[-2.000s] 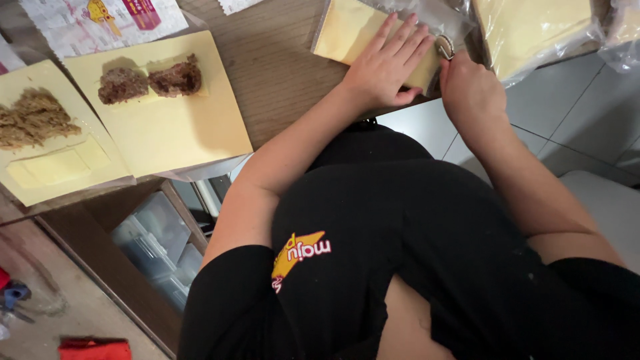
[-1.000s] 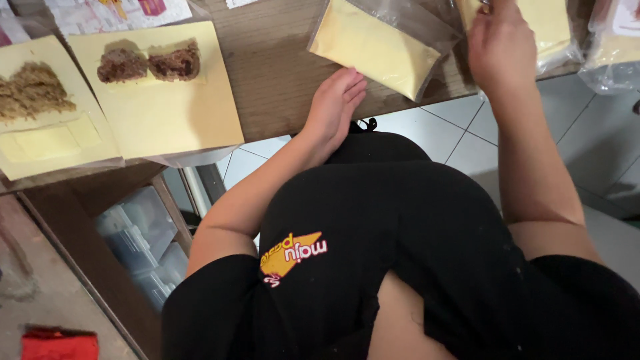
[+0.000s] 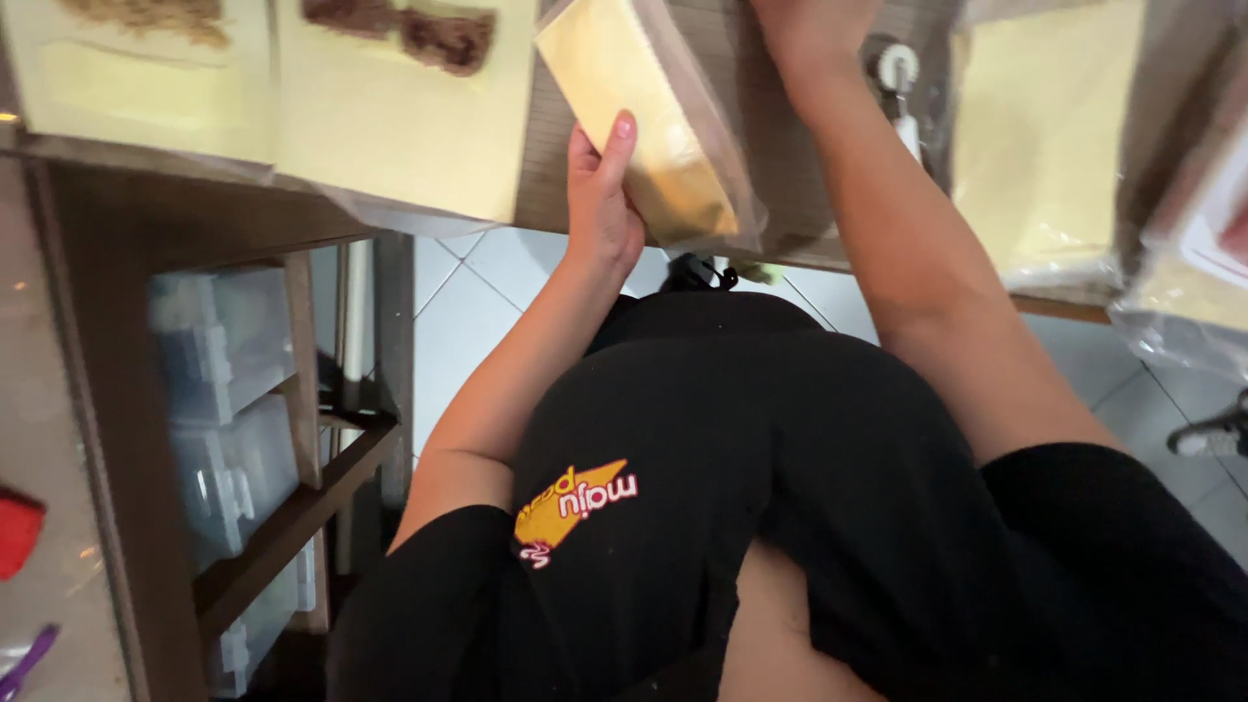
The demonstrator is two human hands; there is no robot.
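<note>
My left hand (image 3: 606, 200) grips the lower left edge of a flat yellow packet in a clear plastic bag (image 3: 648, 122), its thumb on top. My right hand (image 3: 817, 24) is cut off by the top edge of the view, so its fingers and anything in them are hidden. Just right of my right forearm lies a white and metal wheeled tool (image 3: 897, 73), partly covered. Two pale yellow sheets lie at the left: one bears brown shredded filling (image 3: 156, 18), the other two dark brown filling pieces (image 3: 447, 41).
The wooden table (image 3: 551, 185) runs across the top. Right of my forearm lie a bagged yellow sheet (image 3: 1048, 146) and another plastic packet (image 3: 1209, 244). Clear plastic boxes (image 3: 229, 341) stand on a shelf below the table. A red item (image 3: 18, 531) lies far left.
My left hand has taken hold of the bagged yellow packet, which lay on the table one second ago, and the packet has turned. The view has moved closer to the table's left part.
</note>
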